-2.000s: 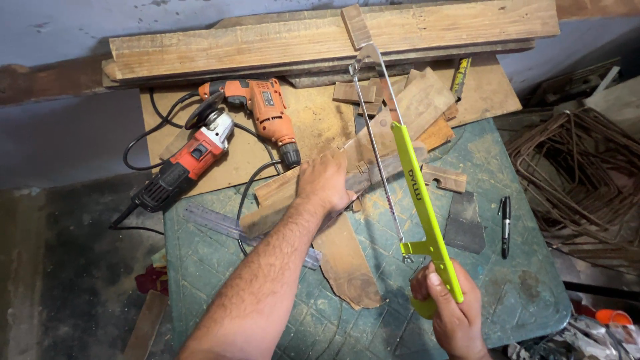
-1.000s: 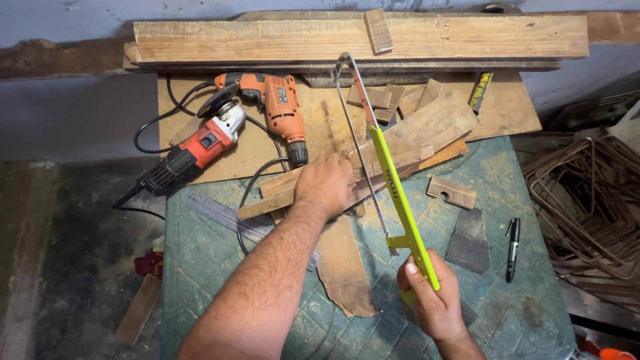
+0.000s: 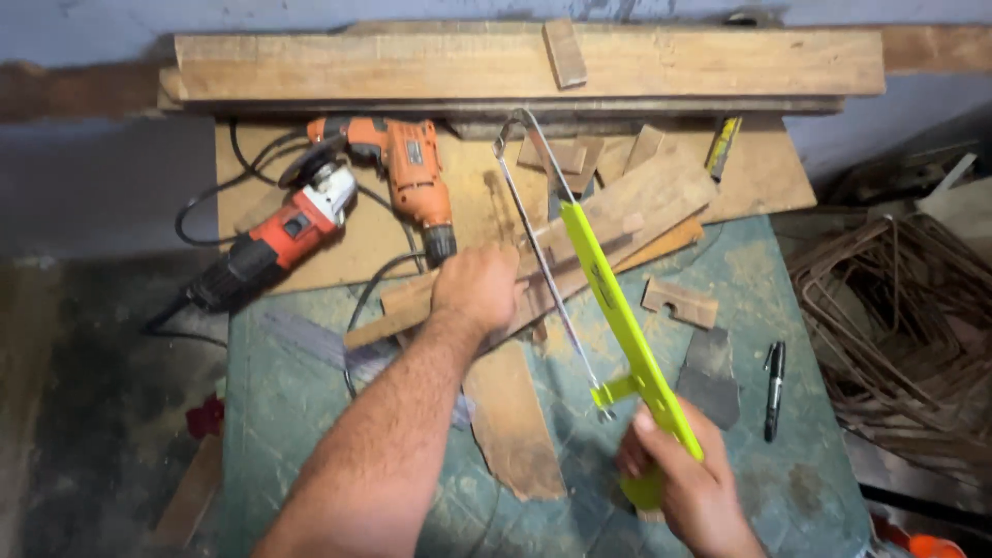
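Note:
My right hand [image 3: 682, 473] grips the lime-green handle of a hacksaw [image 3: 620, 310]. The saw is tilted, its blade on the left side and its far end up by the stacked planks. My left hand [image 3: 477, 291] is closed over a wooden strip [image 3: 387, 322] and presses it on a wider board [image 3: 651, 194]; its fingertips are partly hidden. The saw blade crosses over these boards just right of my left hand. Whether the blade touches the wood cannot be told. An irregular flat wood piece [image 3: 515, 426] lies below.
An orange drill [image 3: 415, 170] and a red angle grinder [image 3: 287, 240] with cables lie at the left. Long planks [image 3: 496, 66] span the back. A notched wood piece [image 3: 680, 302], dark sandpaper-like sheets [image 3: 709, 380] and a black marker [image 3: 775, 391] lie right. Bent metal rods [image 3: 891, 310] are beyond the table.
The hacksaw, in my right hand, has shifted a little relative to the boards. My left hand stays on the wood. The view has moved somewhat.

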